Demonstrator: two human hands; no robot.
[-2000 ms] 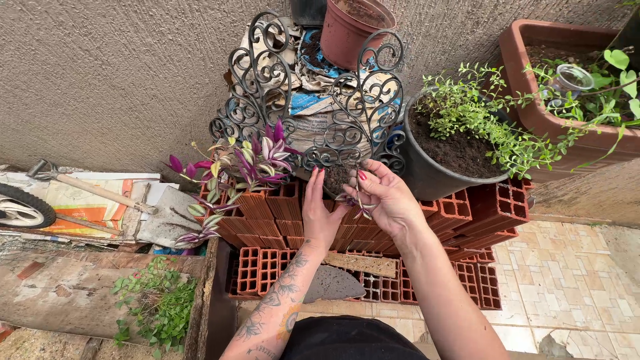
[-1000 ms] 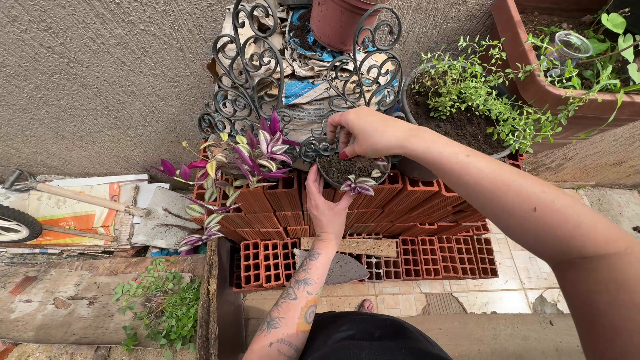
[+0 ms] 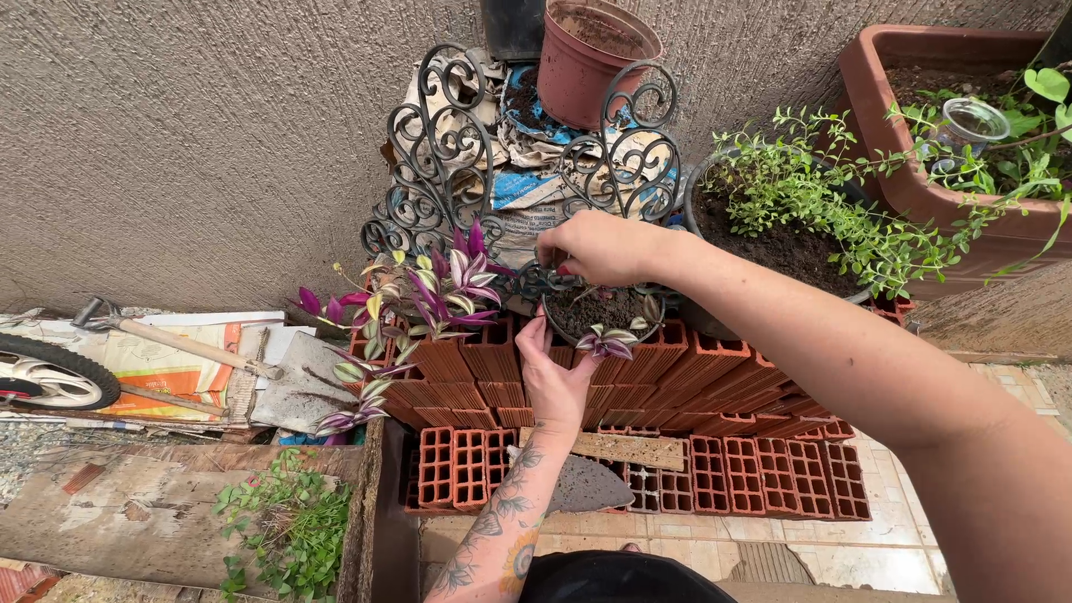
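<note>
My left hand (image 3: 556,377) grips the near left side of a small round pot of dark soil (image 3: 599,314), which sits in the ring of a black scrolled metal plant holder (image 3: 624,163). A striped purple-and-silver tradescantia cutting (image 3: 608,342) hangs over the pot's front rim. Above the pot's back left edge is my right hand (image 3: 599,249), its fingers bent together and pointing down; whether they pinch anything is hidden. Left of the pot, a fuller tradescantia (image 3: 452,285) grows by a second scrolled metal holder (image 3: 448,134).
Stacked hollow clay bricks (image 3: 486,360) stand beneath the pots. Right are a large dark pot (image 3: 699,226) with a leafy green plant and a brown rectangular planter (image 3: 867,109). An empty-looking terracotta-coloured pot (image 3: 578,71) stands behind. A shovel (image 3: 306,385) lies left, beside a wheel (image 3: 79,377).
Two seconds ago both hands were at the small pot's sides. My right hand has since moved above its back left edge, while my left hand still holds the pot.
</note>
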